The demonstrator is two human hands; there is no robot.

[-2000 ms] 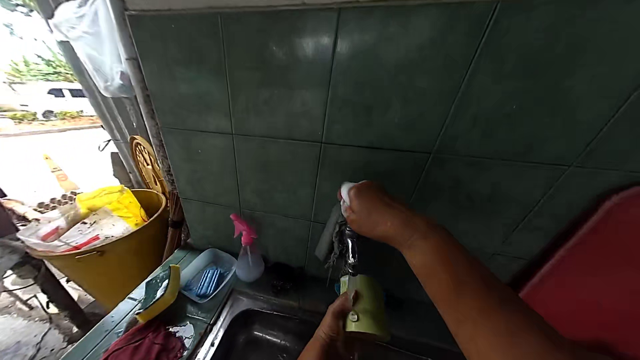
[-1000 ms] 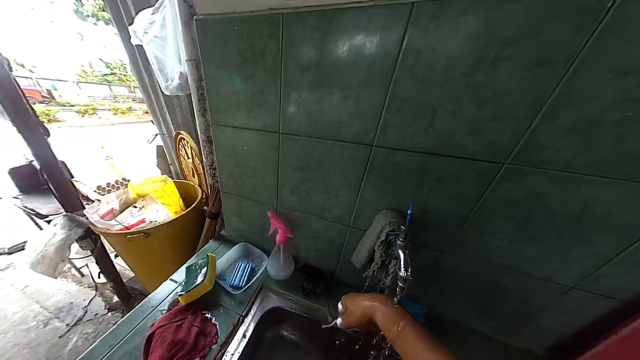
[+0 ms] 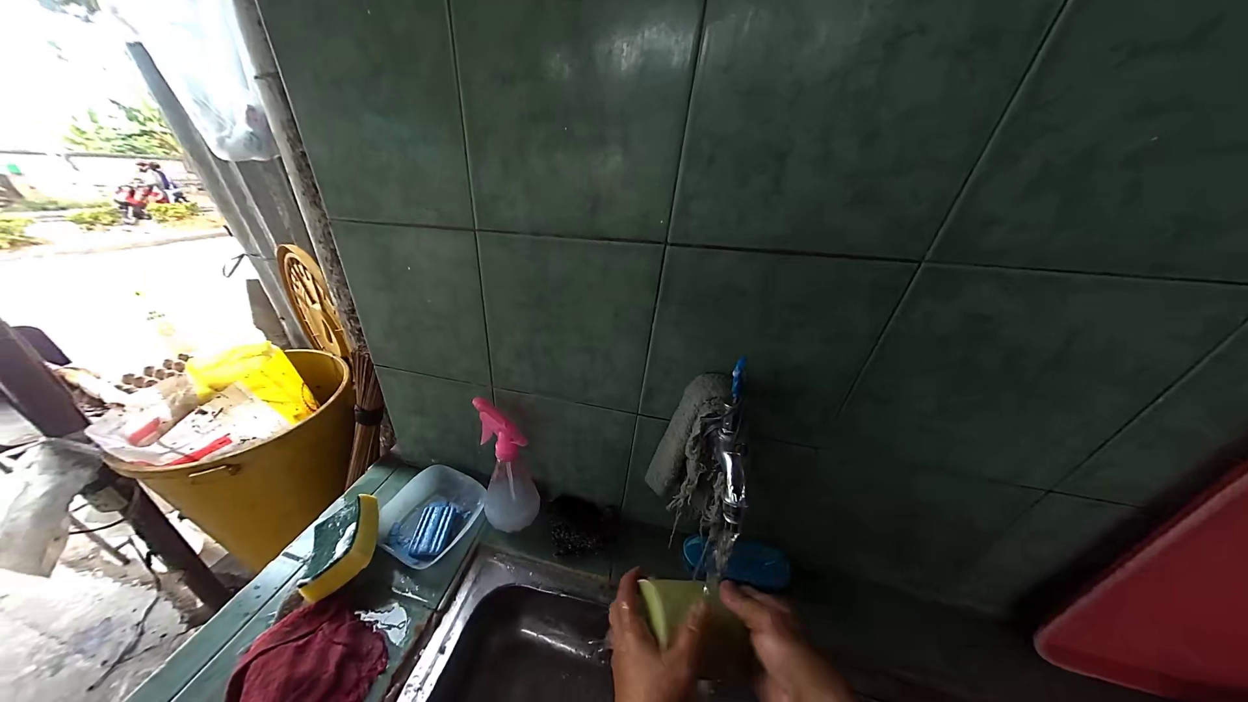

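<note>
Water runs from a metal faucet [image 3: 733,473] onto a light green cup [image 3: 707,624], which is held low over the steel sink [image 3: 531,643]. My left hand [image 3: 653,639] grips the cup's left side, and my right hand [image 3: 780,643] is against its right side. A grey cloth [image 3: 692,439] hangs beside the faucet. Behind the cup is a blue plastic object [image 3: 746,563]. The cup's underside and some of my fingers are hidden.
Left of the sink are a pink-topped spray bottle [image 3: 510,487], a plastic tub with blue bars [image 3: 429,517], a yellow-green sponge [image 3: 341,548] and a maroon cloth [image 3: 312,658]. A dark scrubber [image 3: 577,525] lies behind the sink. A full yellow bin [image 3: 253,497] stands farther left; a red object [image 3: 1160,585] is at right.
My right hand, raised near the faucet two seconds ago, is now down at the cup. Both hands are together on the cup beneath the running water.
</note>
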